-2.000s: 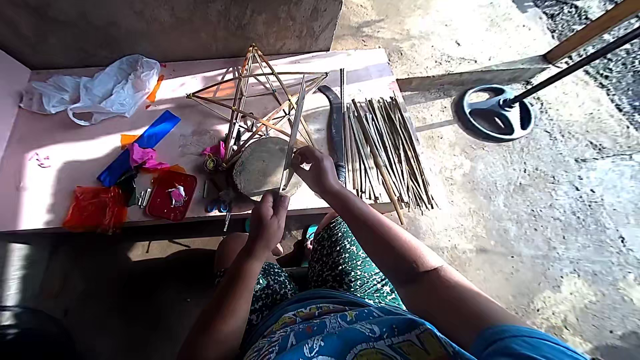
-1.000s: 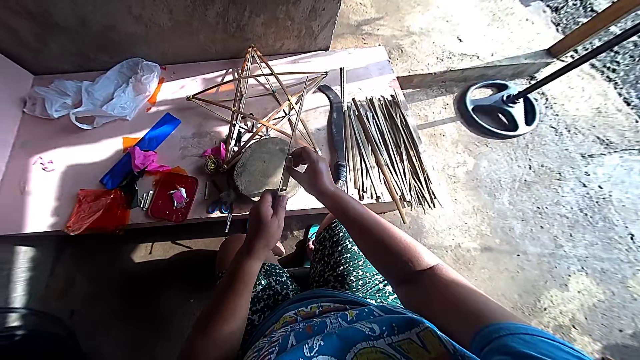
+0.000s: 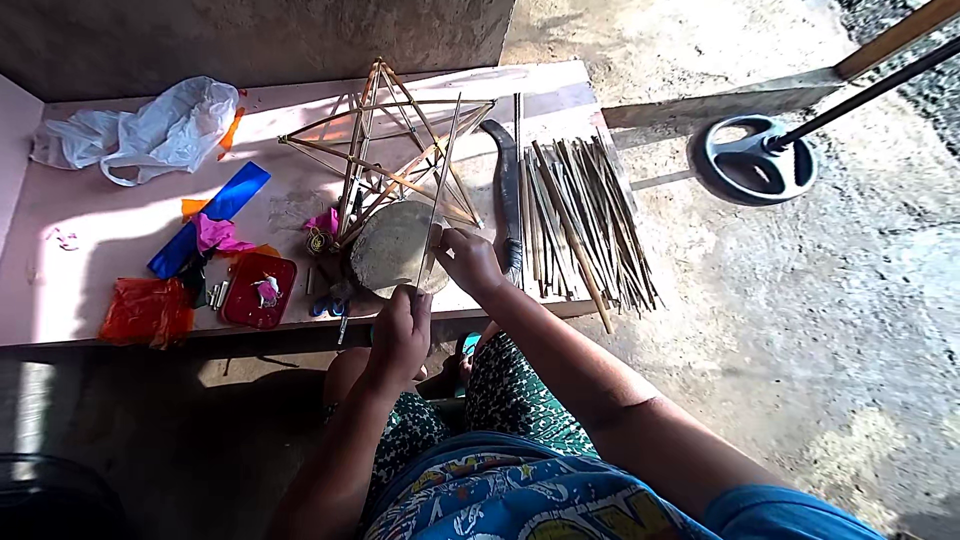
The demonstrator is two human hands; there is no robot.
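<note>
My left hand (image 3: 403,334) is closed on the lower end of a thin bamboo strip (image 3: 447,154), which slants up over a round wooden block (image 3: 390,244). The fingers of my right hand (image 3: 471,262) pinch the same strip a little higher, above the block's right side. Behind the block, a star-shaped frame of bamboo sticks (image 3: 405,176) leans on the bench. A curved dark blade with a wrapped handle (image 3: 508,191) lies right of the block. Farther right is a pile of bamboo strips (image 3: 589,225).
On the pink bench (image 3: 300,176) lie a white plastic bag (image 3: 176,131), blue film (image 3: 236,191), red cellophane (image 3: 146,309), a red tray (image 3: 259,291) and scissors (image 3: 330,306). A pole on a wheel-shaped base (image 3: 757,160) stands on the concrete floor at right.
The strip has turned in my hands: its broad face showed two seconds ago, and now it looks thin. Both hands have stayed at the block with the strip between their fingers.
</note>
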